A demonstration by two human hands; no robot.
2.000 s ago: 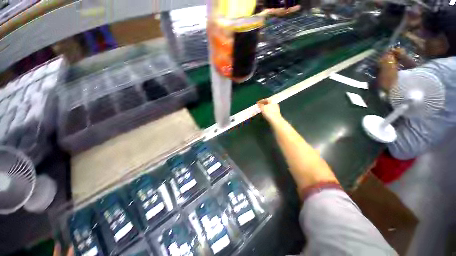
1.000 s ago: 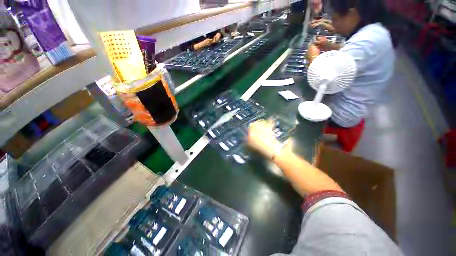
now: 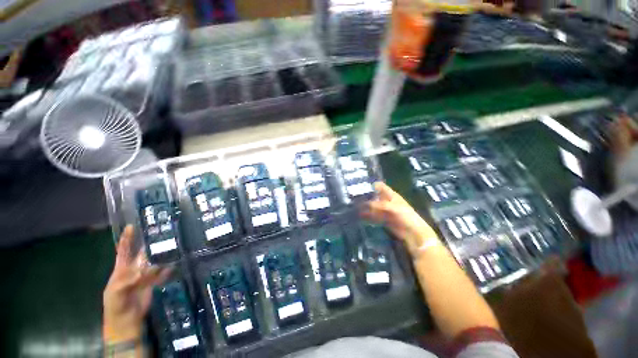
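Note:
A clear blister tray (image 3: 189, 262) lies close in front of me, tilted. Its two rows of pockets hold several dark teal phones, backs up, each with a white label, such as one phone (image 3: 260, 199). My left hand (image 3: 133, 280) grips the tray's left edge. My right hand (image 3: 393, 213) grips its right edge. Paper labels (image 3: 282, 206) stand beside some phones in the pockets. A second clear tray of phones (image 3: 483, 192) lies on the dark green surface to the right, beyond my right forearm.
A white fan (image 3: 91, 136) stands at the left. Stacked clear-grey trays (image 3: 252, 84) are behind, with a beige board (image 3: 259, 134) before them. A white post (image 3: 383, 105) with an orange holder rises behind. Another fan (image 3: 593, 210) and a person's arm (image 3: 625, 136) are at the right edge.
My right hand has left the second tray, which now lies nearer, and holds the front tray's right edge. The front tray is raised closer to me. My left hand has come into view.

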